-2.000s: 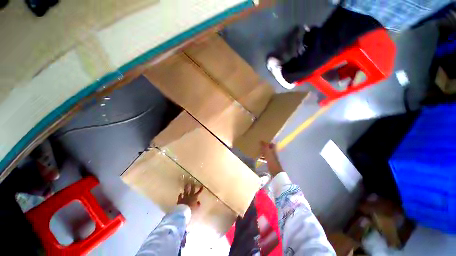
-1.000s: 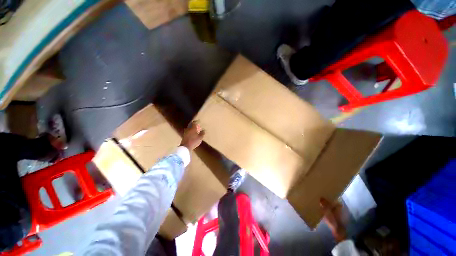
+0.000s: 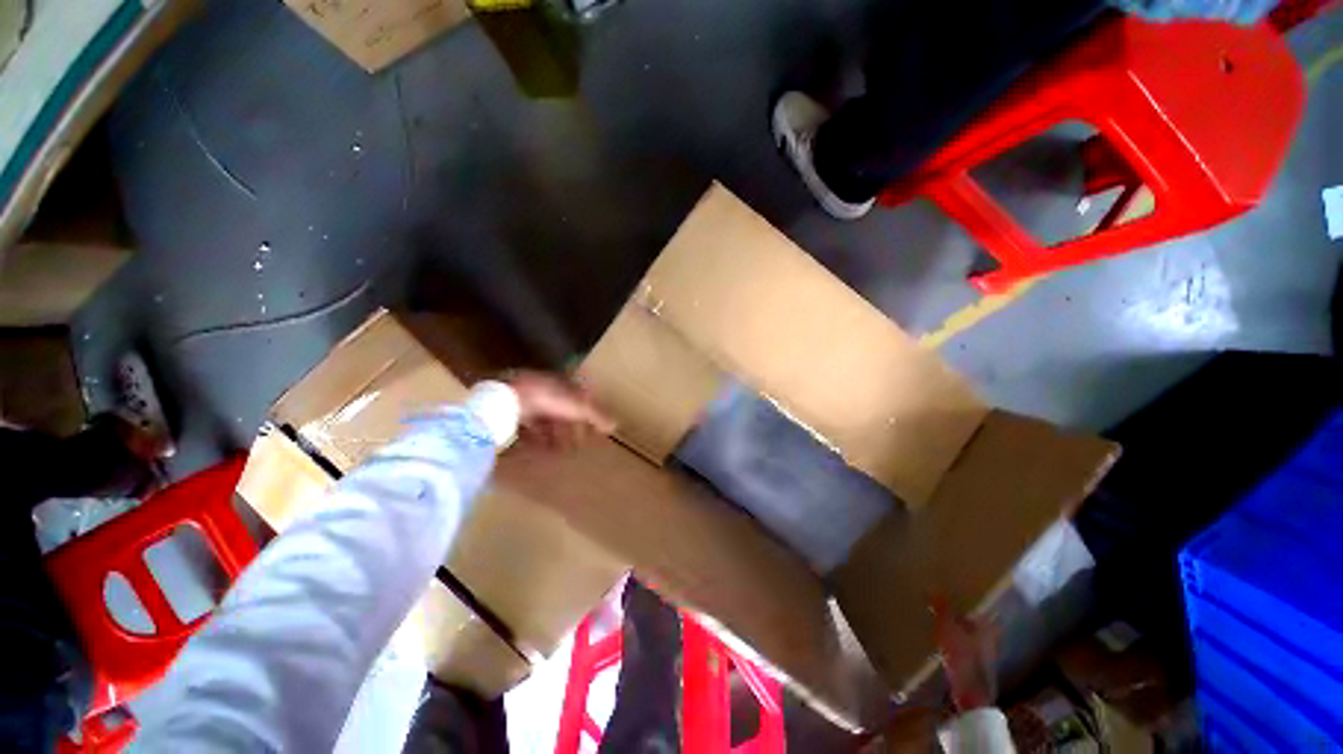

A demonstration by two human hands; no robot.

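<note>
A brown corrugated carton [image 3: 825, 332] stands below me with its flaps spread open. A grey sheet or surface [image 3: 788, 471] shows inside it. My left hand [image 3: 557, 410] is blurred, with its fingers at the carton's left corner where the flaps meet; whether it grips is unclear. My right hand [image 3: 966, 656] is at the outer edge of the right flap, holding it, partly dark and blurred. The near flap is blurred and tilts down towards my legs. A second brown carton [image 3: 538, 552] lies to the left, partly covered by my left sleeve.
A red stool [image 3: 1208, 133] with a seated person's leg and shoe is at upper right. Another red stool [image 3: 162, 552] is at left beside a person's foot. A blue tote [image 3: 1274, 589] is at right. The bench edge [image 3: 81, 111] is at upper left. Red stool legs show beside my legs.
The carton's top flaps have parted, and the near flap has swung towards me, uncovering the grey inside. The view has shifted since the earliest frame, when both hands lay on closed flaps.
</note>
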